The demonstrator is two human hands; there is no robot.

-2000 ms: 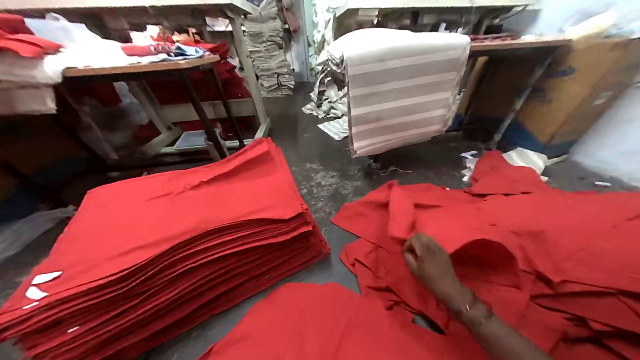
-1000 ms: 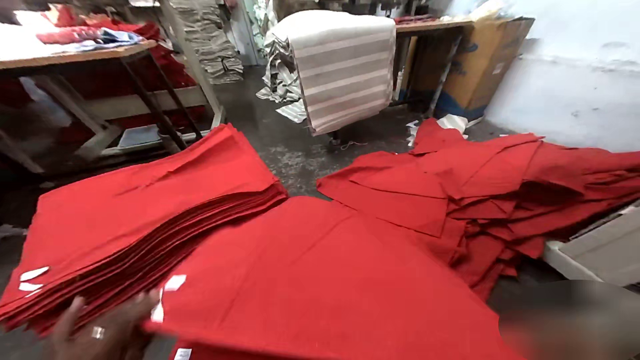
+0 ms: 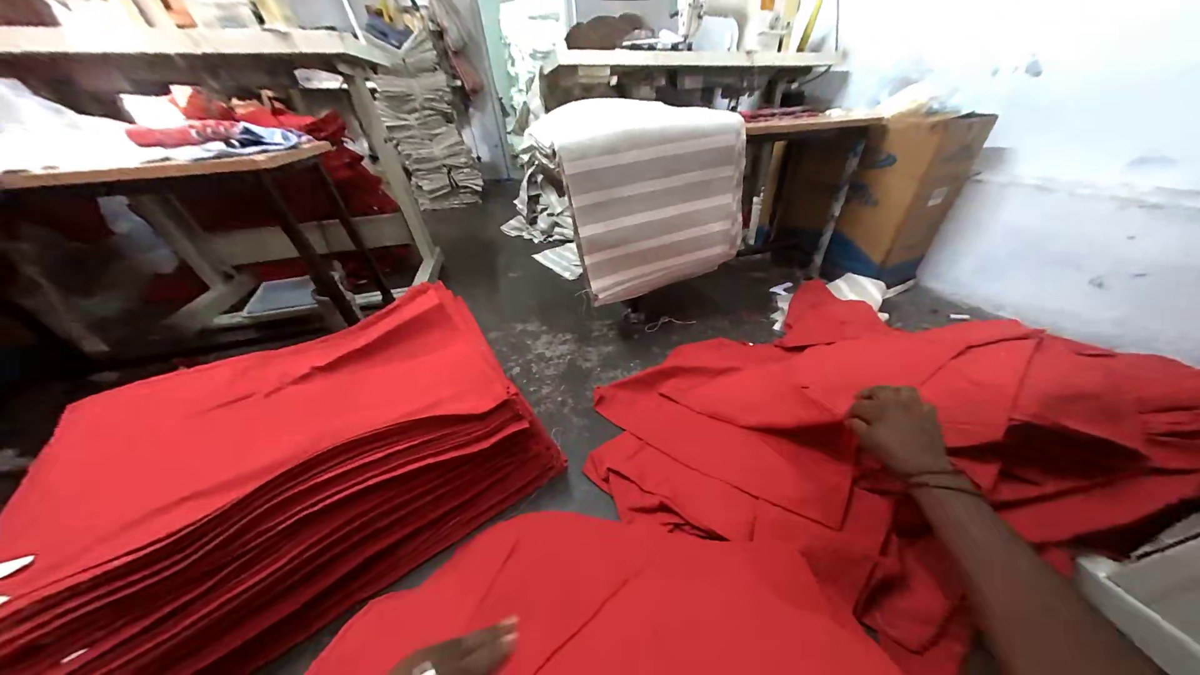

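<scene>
At the left, red fabric pieces lie in a neat thick stack (image 3: 281,412), with small white tags at its lower left corner. A spread red cloth (image 3: 600,600) fills the bottom middle, and my left hand (image 3: 464,652), wearing a ring, rests flat on it, partly cut off by the frame. On the right is a loose heap of red fabric (image 3: 750,403). My right hand (image 3: 895,429), with a thin band at the wrist, has its fingers curled on the heap, pinching cloth there.
Striped cloth (image 3: 656,197) hangs over a support ahead. A wooden table (image 3: 159,173) with fabric stands at the left, a cardboard box (image 3: 914,192) by the wall at the right. A pale box-like edge (image 3: 1139,600) is at the lower right. Dark floor (image 3: 553,361) shows between stack and heap.
My right hand has moved from the lower right onto the red heap. My left hand has gone from the stack's lower corner onto the cloth at the bottom middle.
</scene>
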